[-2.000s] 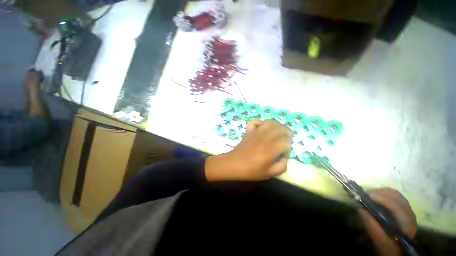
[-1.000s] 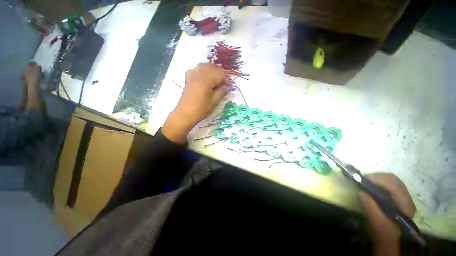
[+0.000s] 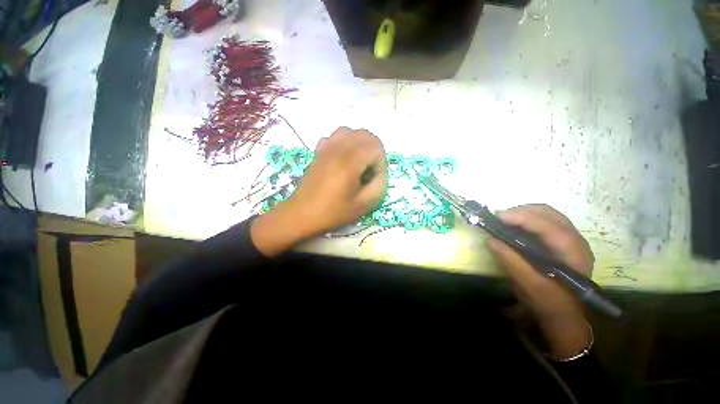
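A panel of round green circuit boards point(image 3: 420, 216) lies on the white bench in front of me, partly washed out by glare. My left hand point(image 3: 345, 177) is over the middle of the panel with its fingers curled; whether it holds a lead wire is hidden. My right hand point(image 3: 549, 256) holds the black soldering iron point(image 3: 525, 245), its tip at the right part of the panel. Thin dark soldered leads point(image 3: 251, 192) stick out at the panel's left and near side. A loose pile of red lead wires point(image 3: 237, 118) lies beyond and left of the panel.
A tighter red wire bundle with white ends point(image 3: 197, 16) lies far left. A dark brown bin point(image 3: 410, 39) with a yellow-green mark stands at the back. A dark strip point(image 3: 126, 102) crosses the bench at left. A cardboard carton point(image 3: 103, 276) is below left. A black unit point(image 3: 701, 173) stands at right.
My left hand has moved from the wire pile to over the panel. The iron stays at the panel's right part. The view has turned to the right, bringing the black unit into sight.
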